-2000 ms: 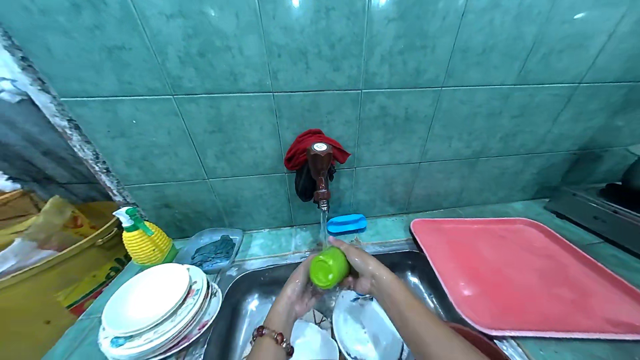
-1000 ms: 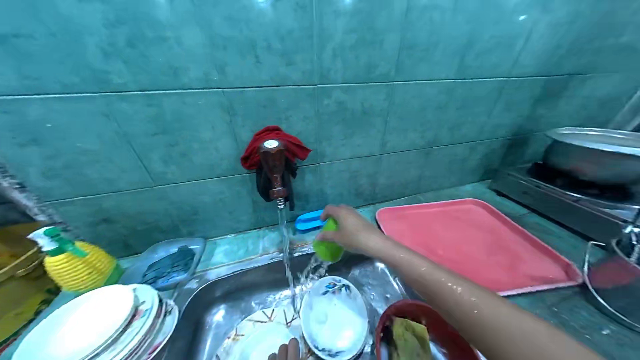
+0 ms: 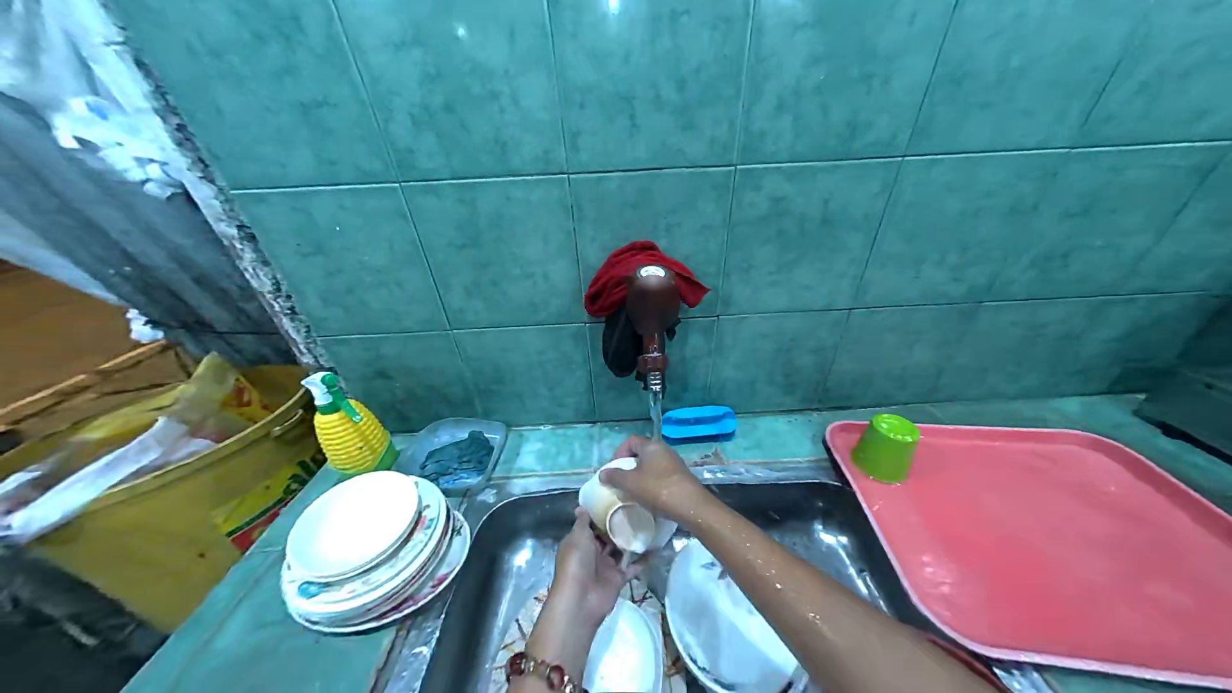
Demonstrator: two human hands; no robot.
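Observation:
Under the stream of a brown faucet (image 3: 654,308), my right hand (image 3: 664,478) grips a whitish cup (image 3: 616,510) by its upper side, tilted with its mouth toward me. My left hand (image 3: 589,566) is just below the cup with its fingers near or against it; whether it bears any weight cannot be told. Below both hands, white bowls (image 3: 722,616) and a patterned plate lie in the steel sink (image 3: 472,577). A green cup (image 3: 886,449) stands upside down on the pink tray (image 3: 1059,539), right of the sink.
Left of the sink stand stacked plates (image 3: 354,527), a yellow spray bottle (image 3: 352,428) and a plastic tub (image 3: 462,452) holding a dark cloth. A blue brush (image 3: 699,423) lies on the ledge behind the sink. Red cloth (image 3: 626,274) hangs over the faucet. A yellow bin (image 3: 173,520) is at far left.
The green cup, in my hands two seconds ago and in my right hand one second ago, now stands on the pink tray. A whitish cup is now in my right hand under the water.

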